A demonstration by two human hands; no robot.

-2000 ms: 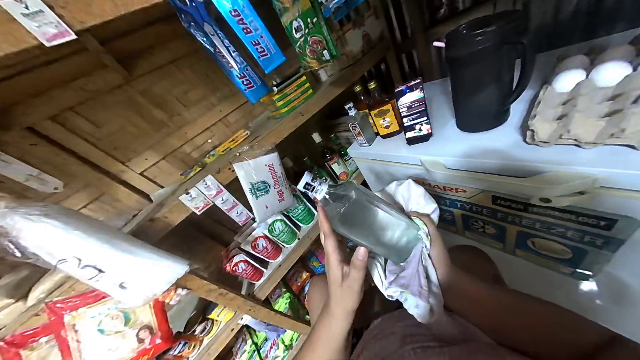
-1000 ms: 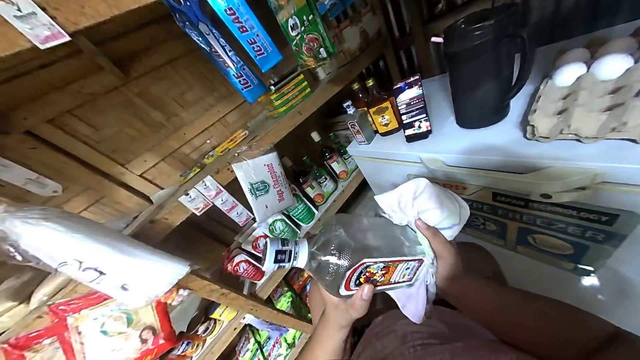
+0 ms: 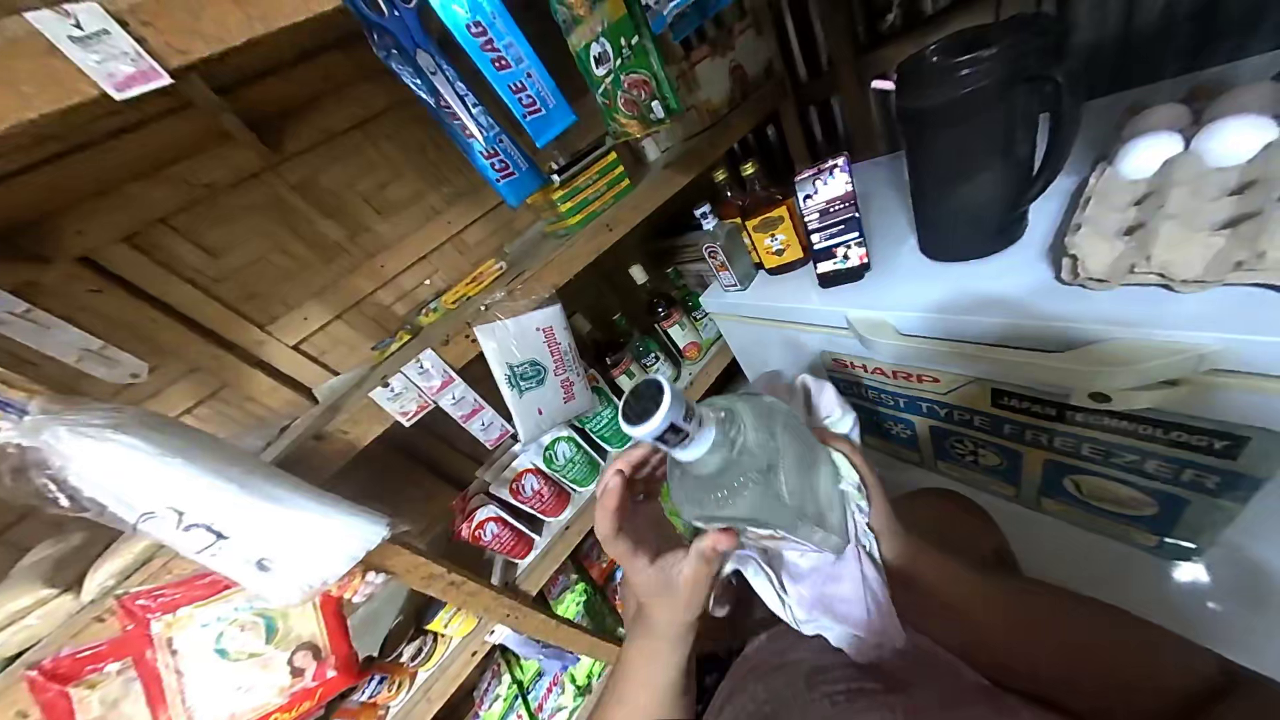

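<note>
A clear glass bottle (image 3: 765, 465) with a white and black cap lies tilted in front of me, its cap toward the upper left. My left hand (image 3: 660, 545) supports it near the neck and lower side, thumb against the glass. At the base end, my right hand (image 3: 865, 480) holds a white and pale pink cloth (image 3: 830, 590) against the bottle. The cloth hangs below the bottle and covers part of its base. The fingers of my right hand are mostly hidden behind the bottle and cloth.
A chest freezer (image 3: 1000, 330) carries a black pitcher (image 3: 970, 150), a tray of eggs (image 3: 1170, 225), a smartphone (image 3: 833, 220) and small bottles (image 3: 770, 225). Wooden shelves (image 3: 640, 200) with packets and more bottles stand at left. A plastic-wrapped bundle (image 3: 210, 500) juts out at lower left.
The bottle has turned in my hands: its red-edged label faced me one second ago and is now out of sight. My left hand has shifted up toward the neck.
</note>
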